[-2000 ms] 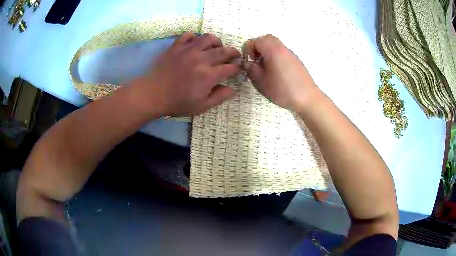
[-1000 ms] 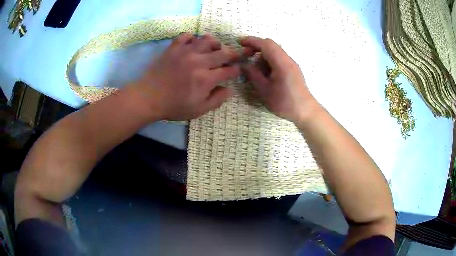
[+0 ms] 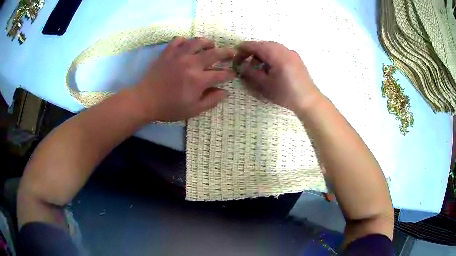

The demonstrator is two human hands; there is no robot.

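Note:
A large cream woven bag panel (image 3: 250, 150) lies in front of me, its lower edge past the table's near edge. A tan woven strap (image 3: 80, 70) loops out from its left side. My left hand (image 3: 187, 77) lies palm down on the panel's upper left part, fingers apart and pointing right. My right hand (image 3: 275, 72) is curled just right of the left fingertips, thumb and fingers close together over the panel. Something small seems to be at its fingertips, but it is too small and blurred to tell.
A small heap of gold hardware (image 3: 396, 99) lies at the right, beside a thick stack of tan panels (image 3: 417, 47) at the upper right. More gold hardware (image 3: 22, 17) and a black phone (image 3: 61, 16) lie at the upper left. A brown box (image 3: 27, 111) shows below the table's left edge.
My right fingers have loosened and curled again, shifting slightly left near the left fingertips. My left hand keeps nearly the same place on the panel. The view has shifted slightly.

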